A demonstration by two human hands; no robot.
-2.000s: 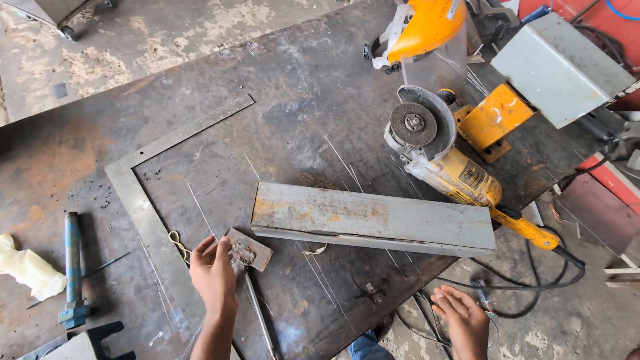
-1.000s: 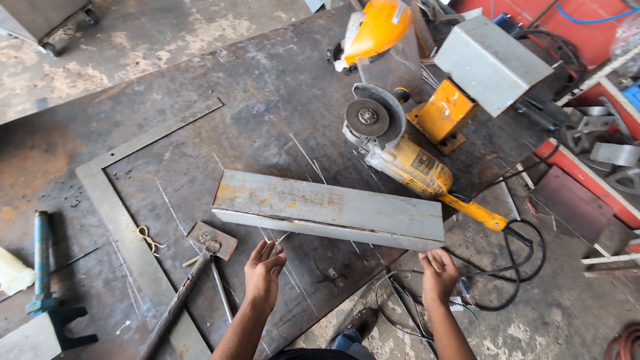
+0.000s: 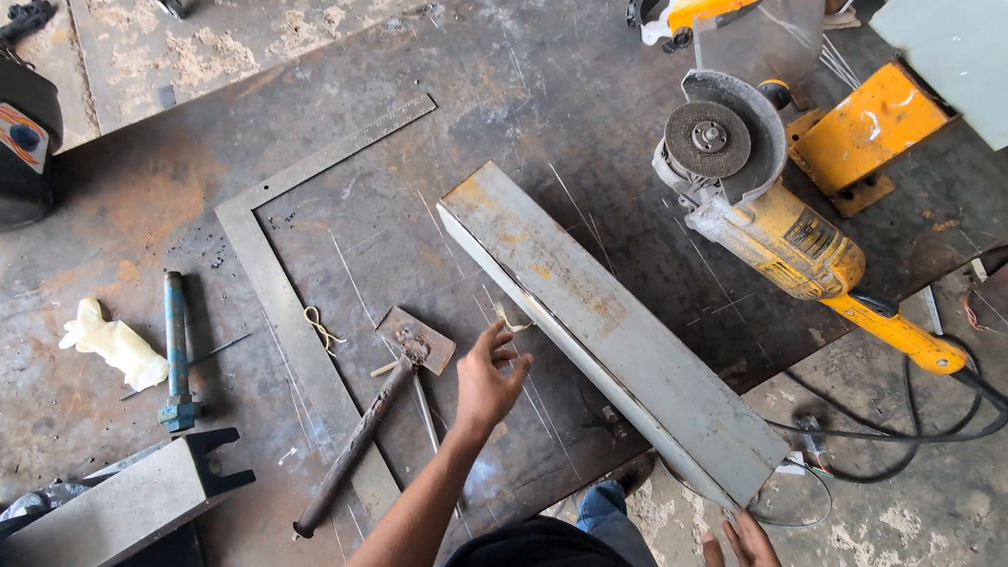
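A grey steel box-section piece (image 3: 606, 307) with rust stains lies diagonally on the steel worktable (image 3: 331, 142), its near end past the table's edge. My left hand (image 3: 490, 378) hovers left of its middle, fingers spread and empty. At the near end, the fingertips of my right hand (image 3: 740, 543) touch or nearly touch the corner; the hand is partly cut off by the frame. Left of my left hand lies a hammer with a welded metal handle (image 3: 362, 441), beside a thin metal rod (image 3: 428, 409). A steel framing square (image 3: 283, 307) lies farther left, with a loop of string (image 3: 319, 329) on it.
A yellow angle grinder (image 3: 787, 228) lies disc up at right, its cable (image 3: 866, 433) trailing to the floor. Behind are an orange steel bracket (image 3: 874, 126) and a face shield (image 3: 756, 39). At left lie a blue metal tool (image 3: 177, 346), a pale glove (image 3: 118, 342) and a grey metal piece (image 3: 110, 504).
The box section has turned from nearly crosswise to a steep diagonal, its near end now closer to me. The hammer, held upright near my left hand at first, lies on the table.
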